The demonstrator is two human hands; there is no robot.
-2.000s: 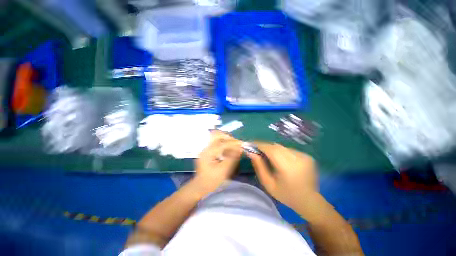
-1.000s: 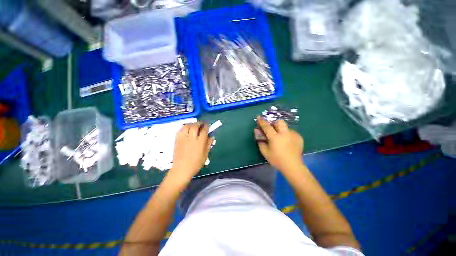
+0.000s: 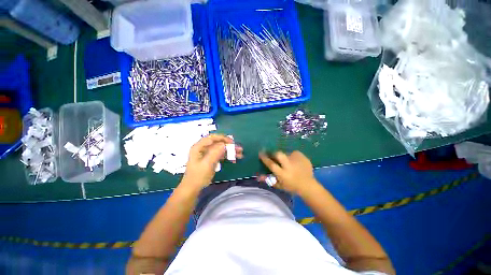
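Observation:
My left hand (image 3: 207, 158) holds a white tab (image 3: 231, 152) between thumb and fingers, over the bench edge just right of the loose pile of white tabs (image 3: 167, 145). My right hand (image 3: 290, 172) is to its right at the bench edge, fingers curled, with a small pale and shiny piece (image 3: 271, 180) at its fingers; what that piece is, I cannot tell. A small heap of tiny dark shiny pieces (image 3: 302, 124) lies beyond my right hand. The hands are apart.
The left blue tray (image 3: 170, 121) of short metal pieces, under an open clear box (image 3: 153, 32), and the right blue tray (image 3: 266, 105) of rods lie beyond. Clear boxes of assemblies (image 3: 112, 142) stand left. A lidded clear box (image 3: 352, 40) and large clear bag (image 3: 430, 91) are at right.
My left hand has lifted off the tab pile with a white tab in its fingers. My right hand has drawn back from the dark heap towards the bench edge and me.

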